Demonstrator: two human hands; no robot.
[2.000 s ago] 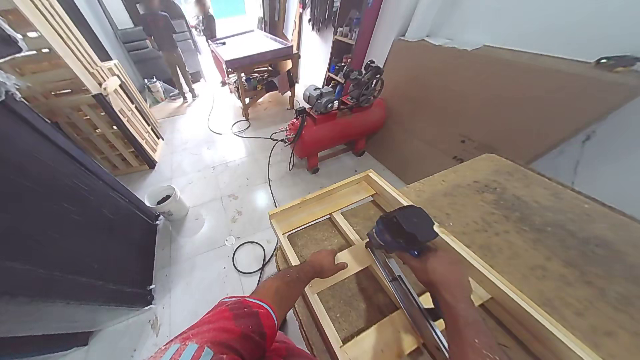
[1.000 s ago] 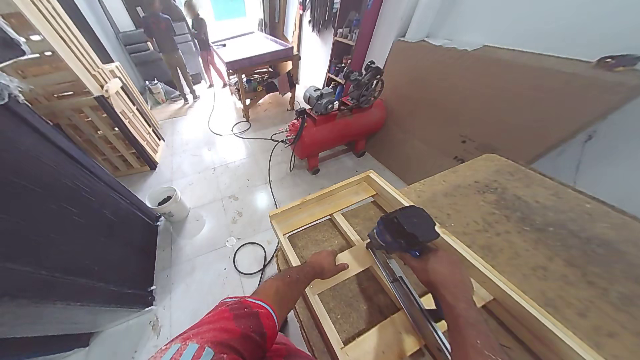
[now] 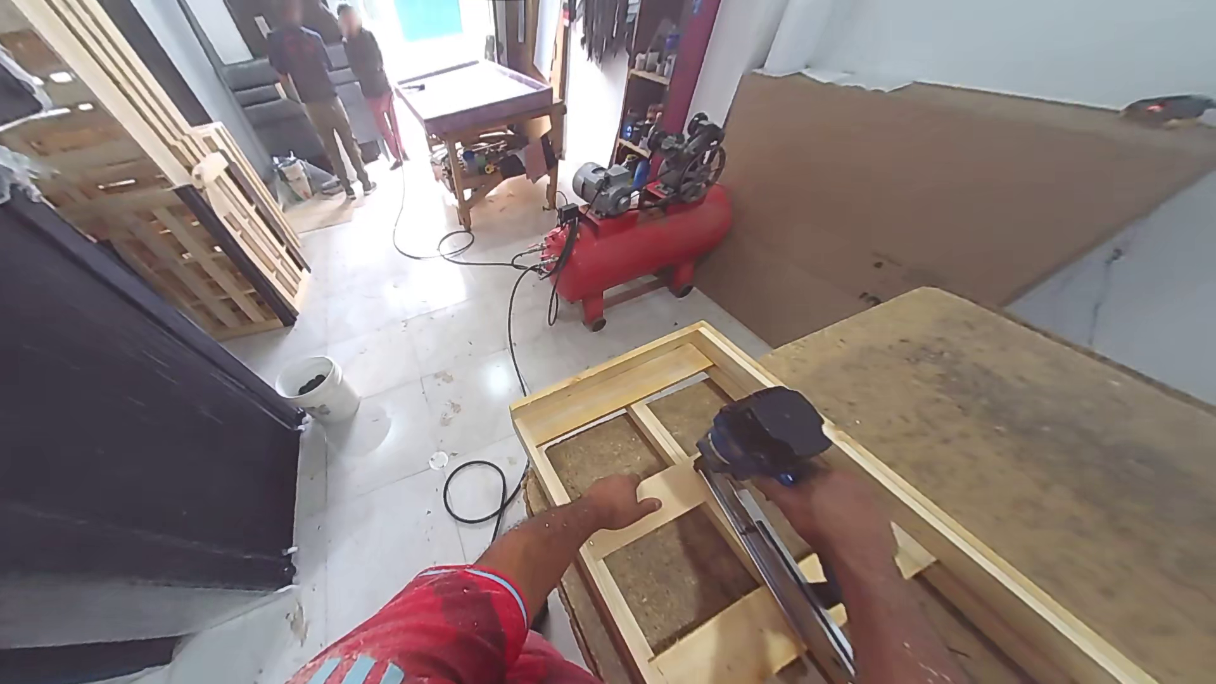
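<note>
A pneumatic nail gun (image 3: pixel 768 432) with a dark blue and black head and a long metal magazine is in my right hand (image 3: pixel 822 508), over the middle of a wooden frame (image 3: pixel 608 380). Its nose is hidden from view. My left hand (image 3: pixel 619 502) presses on a flat wooden crosspiece (image 3: pixel 665 503) inside the frame, just left of the gun, with the fingers curled at its surface. Another crosspiece (image 3: pixel 731 641) lies nearer to me. The frame rests on a worn wooden worktable (image 3: pixel 997 408).
A red air compressor (image 3: pixel 636 247) stands on the floor beyond the frame, with a black hose (image 3: pixel 513 332) running from it. A white bucket (image 3: pixel 318 389) is at left, near leaning slatted wood panels (image 3: pixel 190 247). Two people stand by a far table (image 3: pixel 475 95).
In the background, a second person has come more fully into view beside the first. My hands and the nail gun show no plain change.
</note>
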